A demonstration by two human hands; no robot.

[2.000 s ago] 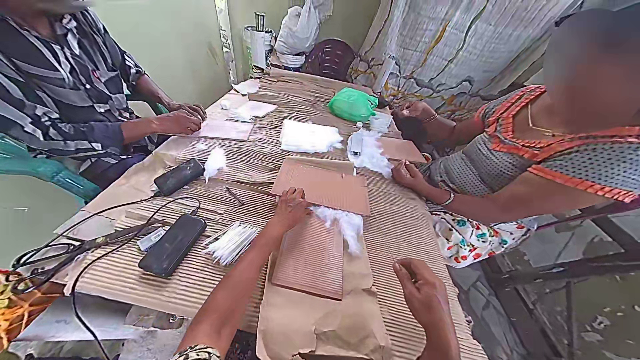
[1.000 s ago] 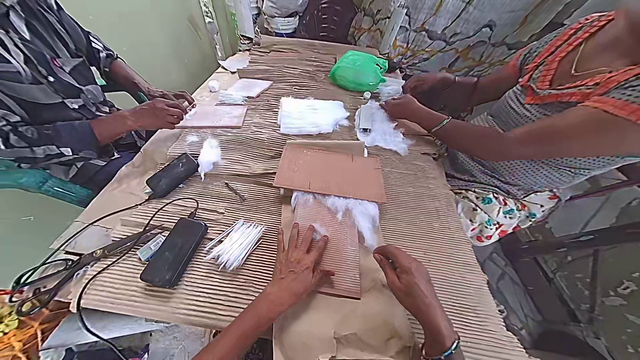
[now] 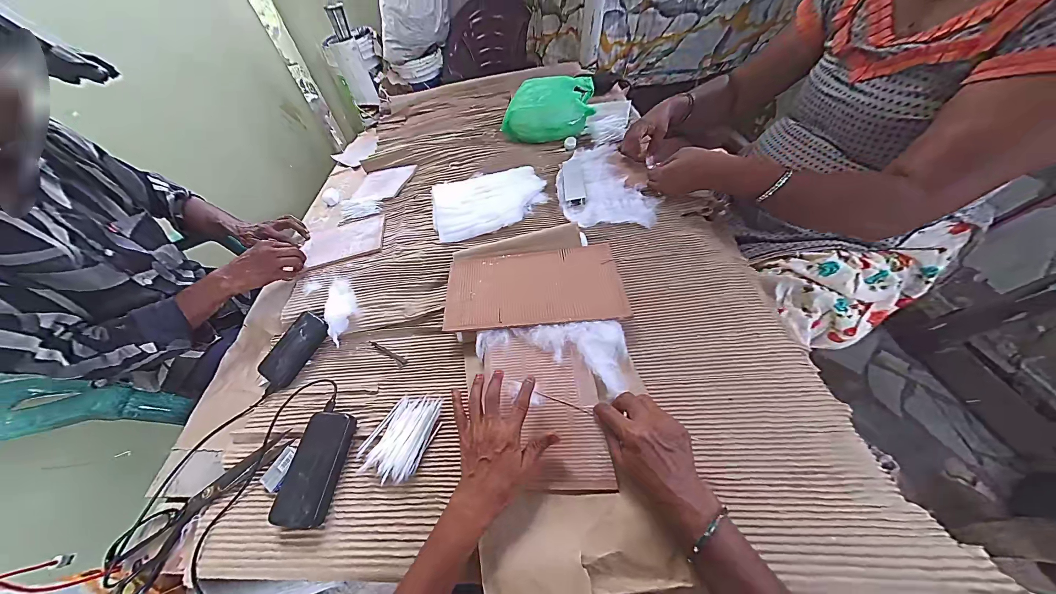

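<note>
My left hand (image 3: 499,450) lies with fingers spread on a ridged pinkish board (image 3: 569,462), beside a small tuft of cotton. The fingers of my right hand (image 3: 652,445) pinch the end of a thin brown stick (image 3: 565,402) over the board's right side. White cotton wool (image 3: 606,346) lies across the board's far end, partly beneath a flat brown ridged board (image 3: 536,289). Brown paper (image 3: 577,544) is under the near board. To the left of my left hand lies a bundle of thin white sticks (image 3: 402,439).
Two black devices (image 3: 313,470) with cables lie at left on corrugated cardboard (image 3: 742,429). A cotton sheet (image 3: 487,204) and a green plastic bag (image 3: 546,109) are farther back. One person works at the left edge, another at the right with cotton (image 3: 606,202).
My right hand has come in to the near board and now holds the thin stick. My left hand has moved from the upper board to the lower one. The view has shifted.
</note>
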